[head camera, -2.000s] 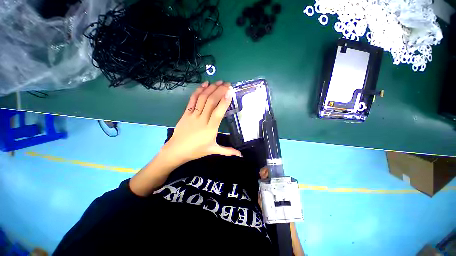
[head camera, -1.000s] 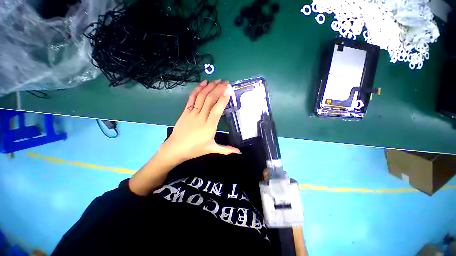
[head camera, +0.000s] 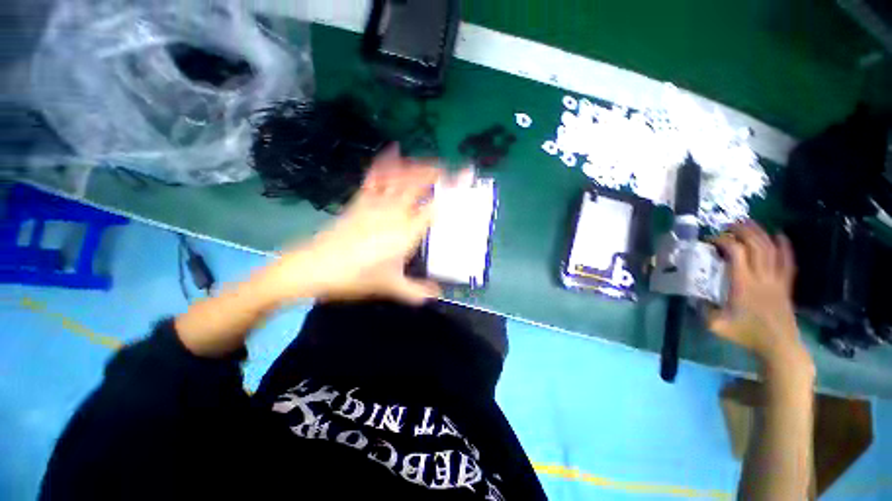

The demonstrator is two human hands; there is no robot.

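My left hand, blurred, lies against the left edge of a display housing with a bright white face, near the bench's front edge. Its fingers and thumb are on that edge. My right hand is at the right, on the silver-grey block of a long black driver-type tool. The tool stands nearly in line with my view, right of a second housing that lies flat with its white panel up.
A tangled black cord heap and a crumpled clear bag are at left. Small black parts lie behind the housing. White rings are scattered at back right. A dark unit lies at the far side. Black objects are at far right.
The view has shifted and turned. My right hand has moved the tool from over the housing to the right, beyond the second housing. My left hand has stayed at the first housing.
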